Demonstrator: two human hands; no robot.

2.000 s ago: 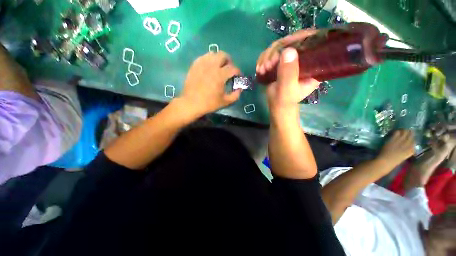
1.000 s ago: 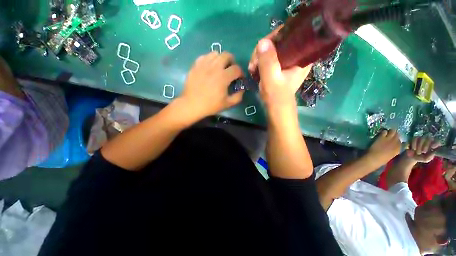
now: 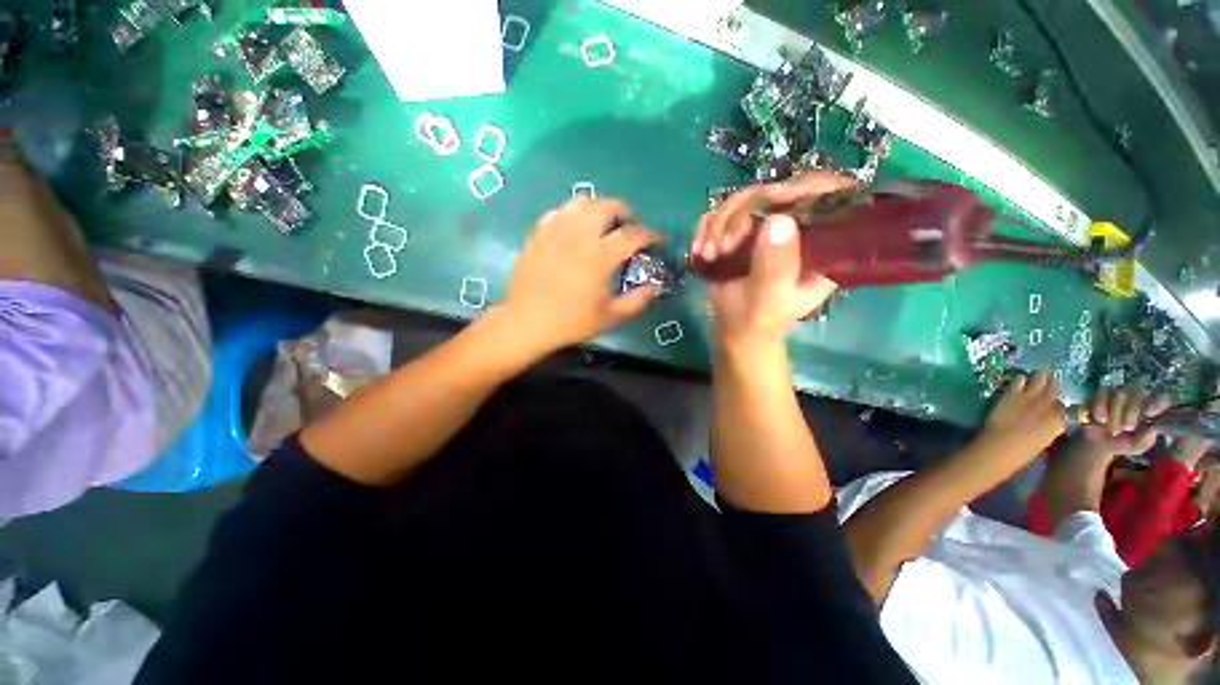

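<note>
My left hand [image 3: 569, 274] holds a small dark and silver electronic assembly [image 3: 645, 274] in its fingertips above the green bench [image 3: 602, 121]. My right hand [image 3: 763, 274] is closed around a dark red electric screwdriver [image 3: 890, 238], held nearly level. The screwdriver's front end points left at the assembly. Whether the bit touches it is too small to tell. A black cord [image 3: 1050, 250] runs from the tool's rear to the right. A heap of circuit assemblies [image 3: 796, 114] lies beyond my right hand.
Thin white rounded frames [image 3: 486, 181] lie scattered on the bench. Another heap of circuit boards [image 3: 254, 154] is at the left. A white box or sheet [image 3: 435, 47] and a pale rail [image 3: 856, 80] lie beyond. People sit on both sides; one's hand [image 3: 1028, 412] is at the right.
The screwdriver has swung from tilted up to nearly level. The view has shifted, so bench items sit lower and more of the white item shows. Both hands keep their holds.
</note>
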